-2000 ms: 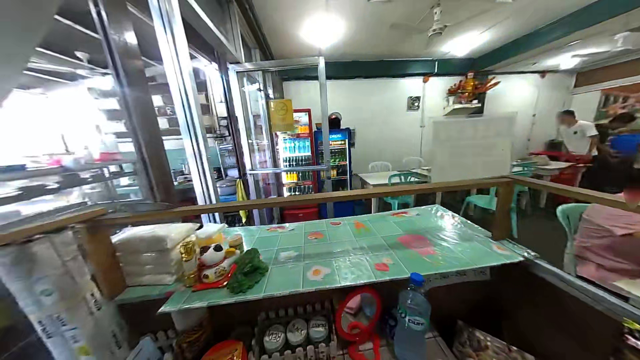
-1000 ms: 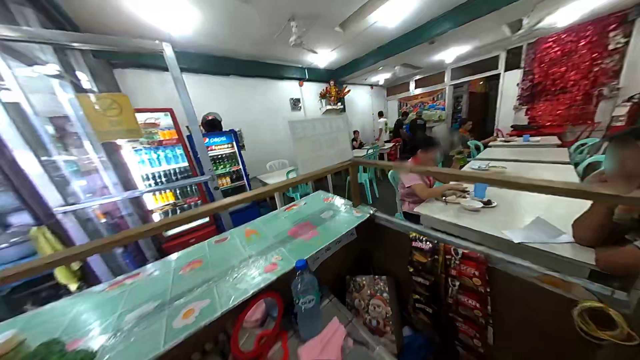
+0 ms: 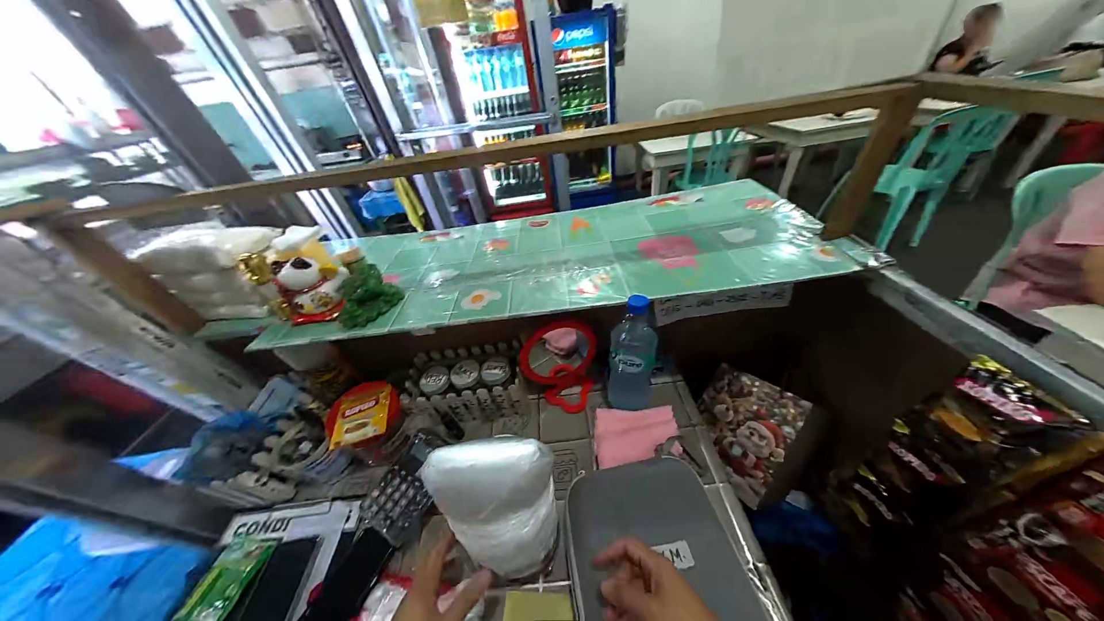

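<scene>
My left hand is at the bottom centre, fingers apart, close to the base of a white plastic-wrapped bundle; whether it touches the bundle I cannot tell. My right hand is over a grey zippered case, fingers partly curled, with nothing visible in them. A yellow pad lies between the hands. Beyond the case are a pink cloth and a plastic bottle with a blue cap. A calculator and a dark phone-like object lie left of the bundle.
A green tiled counter stands ahead behind a wooden rail. On it are a lucky cat figurine and wrapped white stacks. A red-framed mirror stands below. Hanging sachets are at right, near a seated person.
The view has swung from the dining tables back left and down to the desk. Both my hands are now in view; neither shows in the earlier frames.
</scene>
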